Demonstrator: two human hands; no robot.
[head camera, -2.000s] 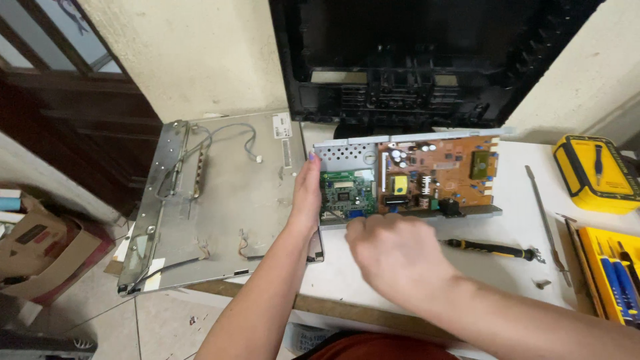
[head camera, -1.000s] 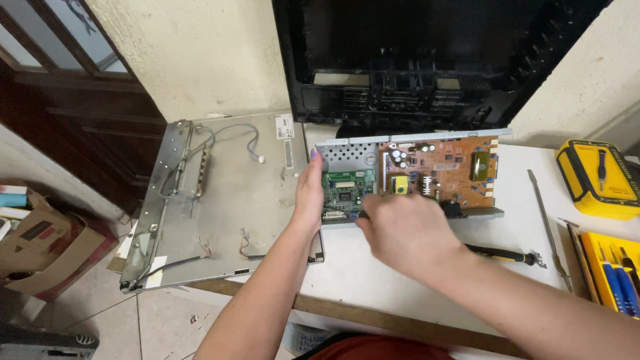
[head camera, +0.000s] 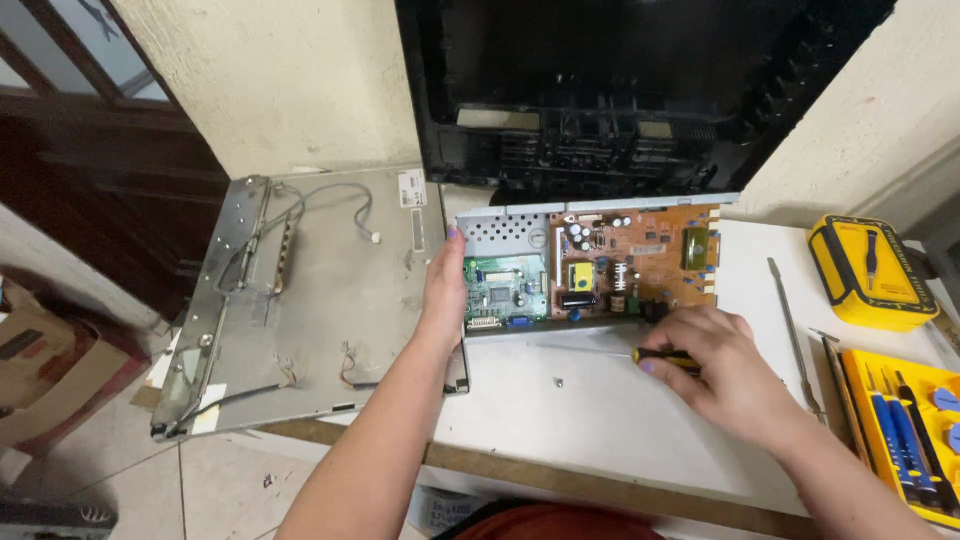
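Observation:
My left hand (head camera: 444, 292) steadies the left edge of a metal chassis (head camera: 499, 225) that carries a green circuit board (head camera: 504, 289) and a brown power board (head camera: 664, 244). My right hand (head camera: 716, 367) is closed on a screwdriver (head camera: 649, 355) with a yellow and black handle, its thin shaft pointing left just below the chassis. On the white table, below the shaft, lies a small screw (head camera: 559, 382). Left of the chassis rests a flat metal-backed display panel (head camera: 330, 277) with loose wires.
A black plastic monitor housing (head camera: 600, 90) leans against the wall. To the right are a yellow tool case (head camera: 874, 270), a long metal pry tool (head camera: 791, 330) and a yellow tray (head camera: 862, 375) of small screwdrivers. A cardboard box (head camera: 45, 375) stands at far left.
The screwdriver that lay on the table near the right is now in my right hand, which has moved right from the connectors. A small screw now shows below the chassis.

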